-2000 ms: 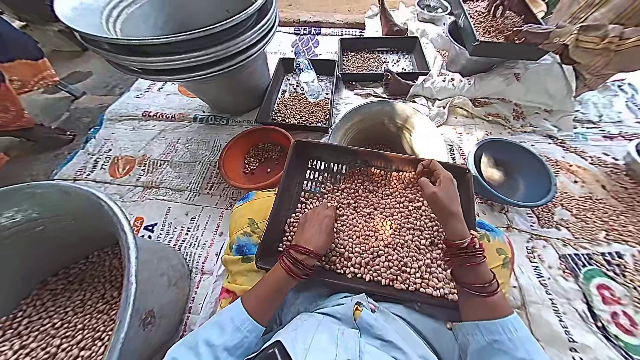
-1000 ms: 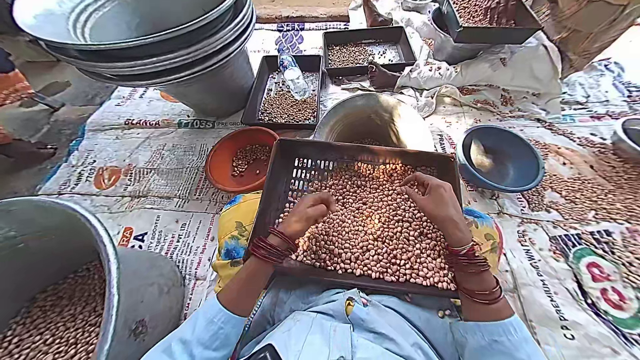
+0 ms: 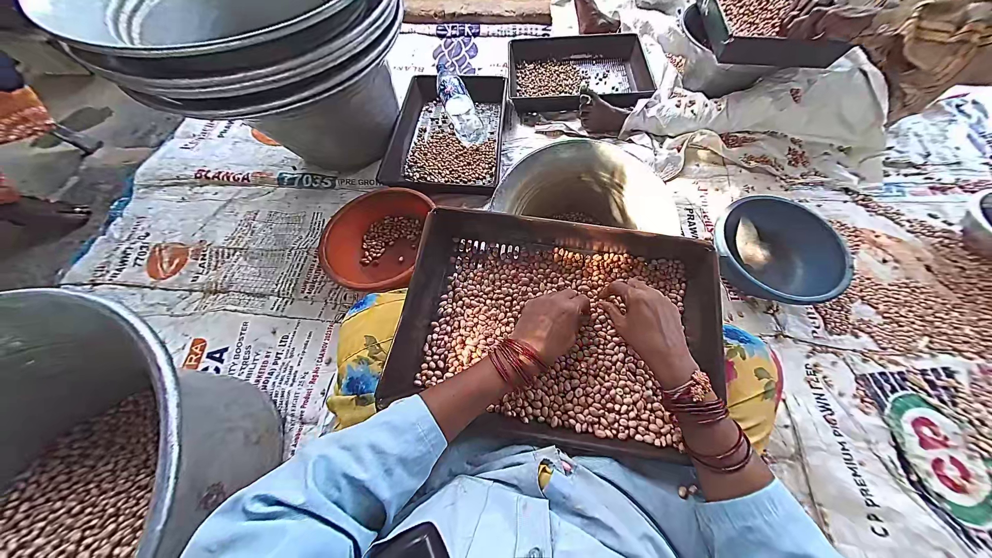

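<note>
On my lap lies a dark slotted tray [image 3: 422,294] spread with brown nuts or seeds [image 3: 573,395]. My left hand [image 3: 552,325] touches the nuts near the middle, its fingers bent down; what lies under the fingertips is hidden. Close beside it on the right, my right hand [image 3: 647,322] has its thumb and finger near the nuts, and whether it pinches one cannot be seen. An orange bowl [image 3: 341,256] with some nuts stands left of the tray, a blue-grey bowl [image 3: 790,256] right of it. Behind the tray stands a metal basin [image 3: 573,174] with nuts at its bottom.
Stacked metal tubs [image 3: 333,116] stand back left, and a large metal tub [image 3: 225,418] of nuts near left. Farther back are a tray [image 3: 391,147] with a plastic bottle [image 3: 461,108] and another tray [image 3: 643,70]. A person [image 3: 930,46] sits back right. Nuts [image 3: 907,310] cover printed sacks at right.
My left hand has moved right across the nuts, from the tray's left part to its middle. The two hands are now close together.
</note>
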